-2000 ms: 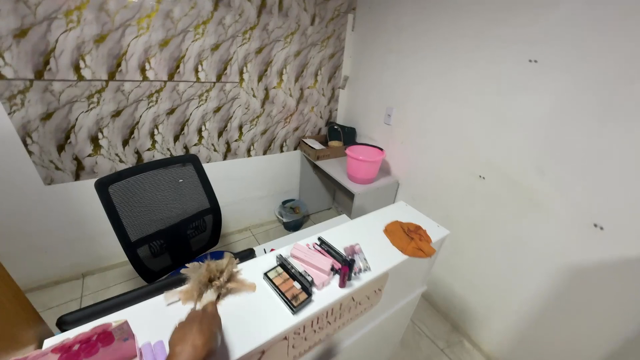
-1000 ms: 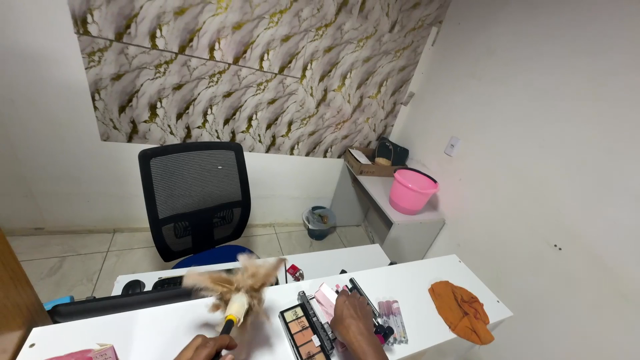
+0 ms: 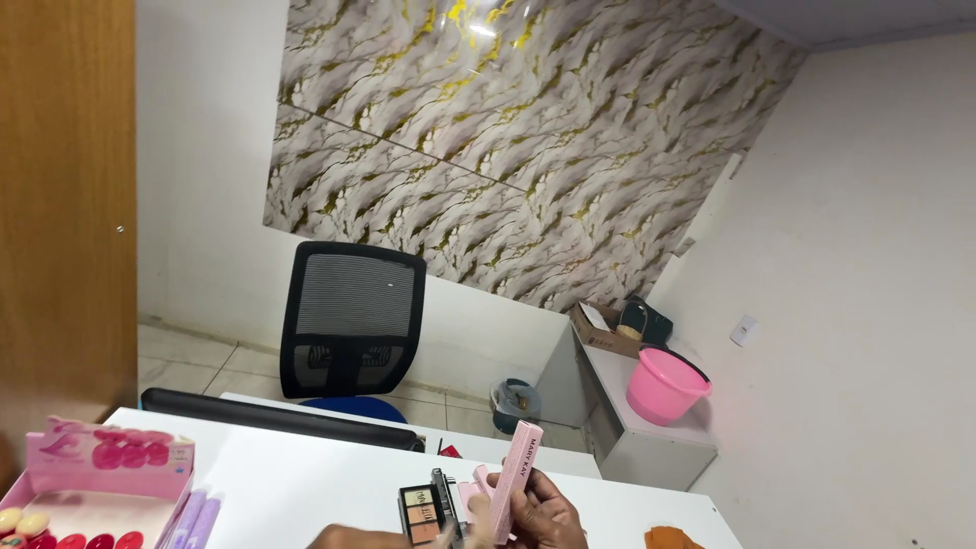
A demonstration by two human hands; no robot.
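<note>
My right hand (image 3: 545, 511) grips a slim pink Mary Kay carton (image 3: 518, 480), held upright above the white counter (image 3: 282, 480). My left hand (image 3: 358, 537) is low at the bottom edge, mostly cut off; beige feathery strands of a duster (image 3: 476, 526) show between it and the carton, and the handle is out of view. Close to the hands lie an open makeup palette (image 3: 422, 515) with peach and cream pans and more pink cartons (image 3: 469, 492). An orange cloth (image 3: 669, 538) lies farther right on the counter.
At the left stand a pink display box (image 3: 114, 465) of small round items and purple tubes (image 3: 196, 518). Behind the counter are a long black bar-shaped object (image 3: 274, 418), a mesh office chair (image 3: 354, 320), a bin (image 3: 515, 404) and a side desk with a pink bucket (image 3: 666, 385).
My right hand, earlier down among the cosmetics, has lifted a pink carton. The duster, plainly seen in my left hand before, is now mostly out of view. The view has swung up and left.
</note>
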